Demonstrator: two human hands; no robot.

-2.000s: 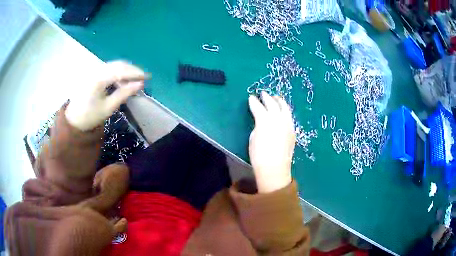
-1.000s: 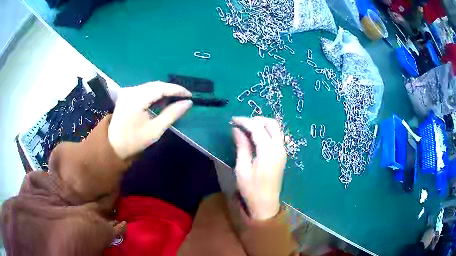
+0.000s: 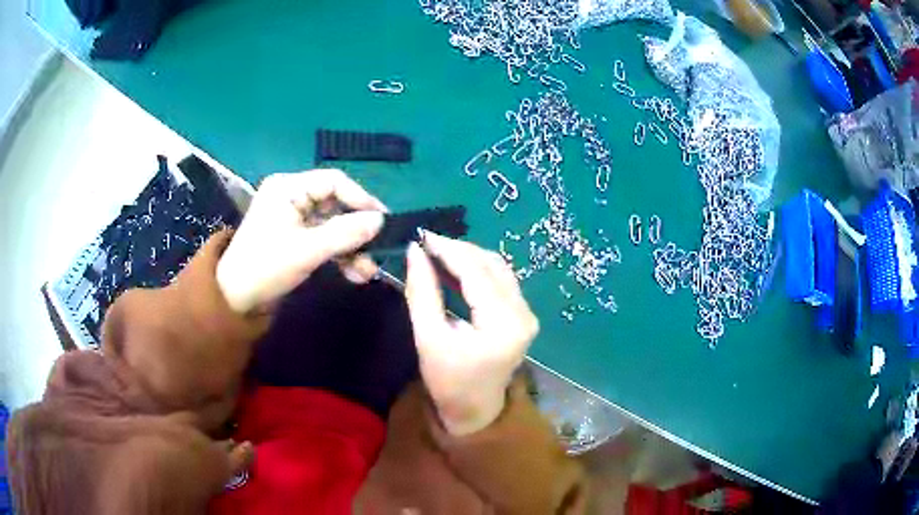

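My left hand (image 3: 302,233) holds a black rubber strip (image 3: 431,219) between thumb and fingers above the bench's front edge; the strip points right. My right hand (image 3: 469,327) is close below the strip's right end, with a tiny silver fitting (image 3: 421,234) pinched at its fingertips. A ribbed rubber sheet (image 3: 363,146) lies on the green bench beyond my hands. One wire link (image 3: 385,88) lies behind it. Small metal fittings (image 3: 584,260) lie in a loose pile to the right.
Wire links (image 3: 720,231) spill from a clear plastic bag (image 3: 751,121) at the right. Another link heap (image 3: 504,35) lies at the back. Blue bins (image 3: 809,246) stand far right. A white basket (image 3: 79,287) of black parts is at the left. Black mouldings (image 3: 129,30) lie back left.
My left hand, empty-looking two seconds ago, now holds the strip out. My right hand has moved from the fittings pile leftward to the strip, and a silver fitting shows at its fingertips.
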